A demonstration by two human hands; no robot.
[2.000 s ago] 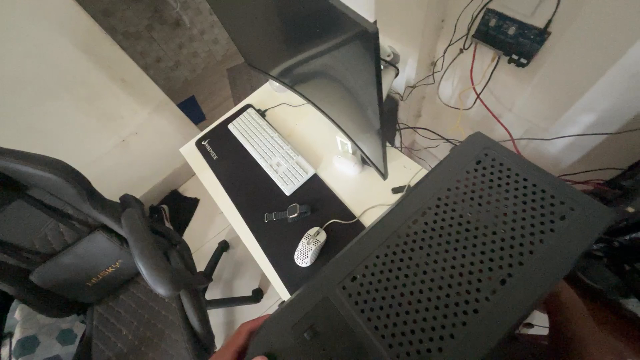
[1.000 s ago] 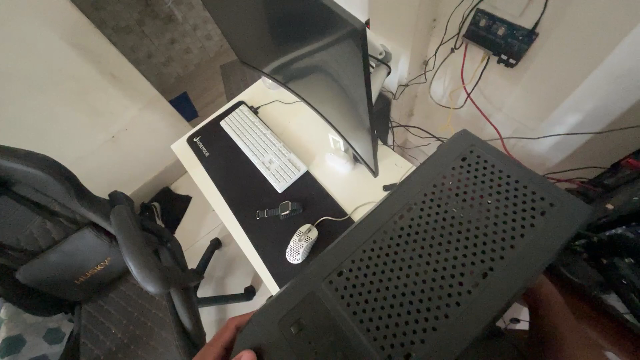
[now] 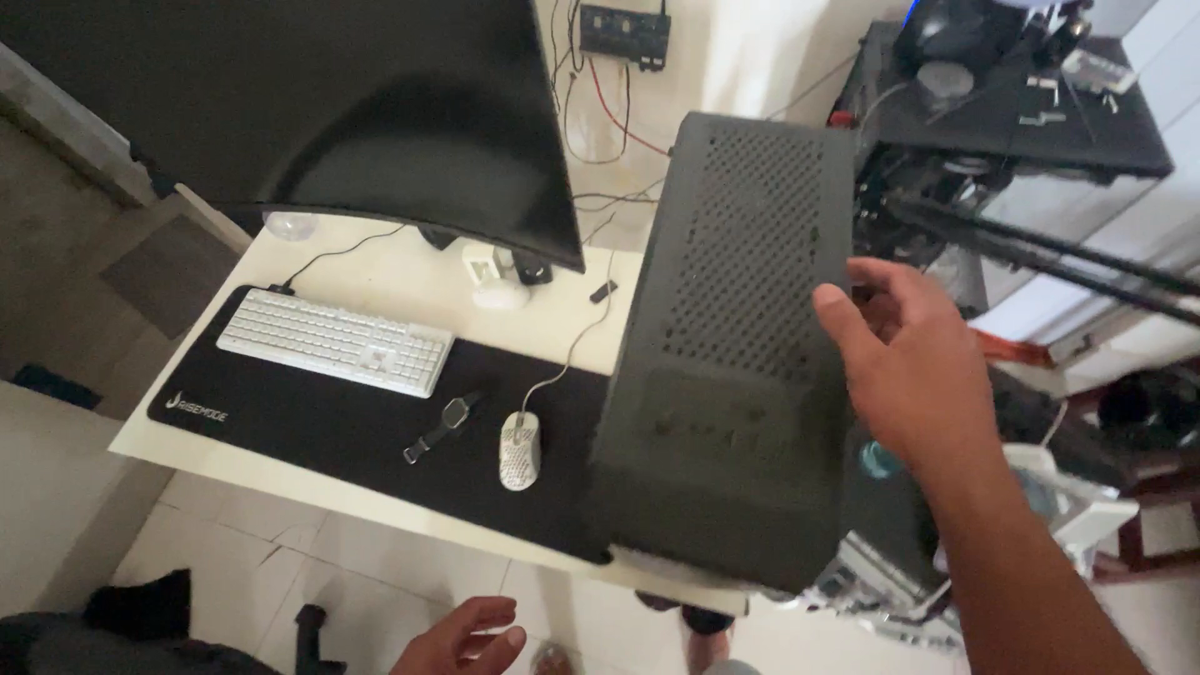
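A black computer case point(image 3: 722, 375) with a perforated top panel stands at the right end of the white desk point(image 3: 375, 246). My right hand point(image 3: 900, 347) is at the case's right upper edge, thumb and fingers apart; whether it touches the case is unclear. Low in front of the desk, my left hand point(image 3: 464, 642) is in the air with fingers parted and nothing in it. On the black desk mat point(image 3: 328, 422) lie a white keyboard point(image 3: 337, 342), a smartwatch point(image 3: 455, 412) and a white perforated mouse point(image 3: 520, 452), its cable running back beside the case.
A large curved monitor point(image 3: 375, 112) stands at the back left. A black wall-mounted device point(image 3: 623, 36) trails cables behind the desk. To the right are a black surface point(image 3: 1012, 122) with small parts, a black bar point(image 3: 1050, 248) and assorted clutter. A dark chair point(image 3: 122, 647) shows at lower left.
The case, earlier held tilted in both hands, now stands upright at the desk's right end. My left hand has come off it, and my right hand is at its upper edge. The view has shifted.
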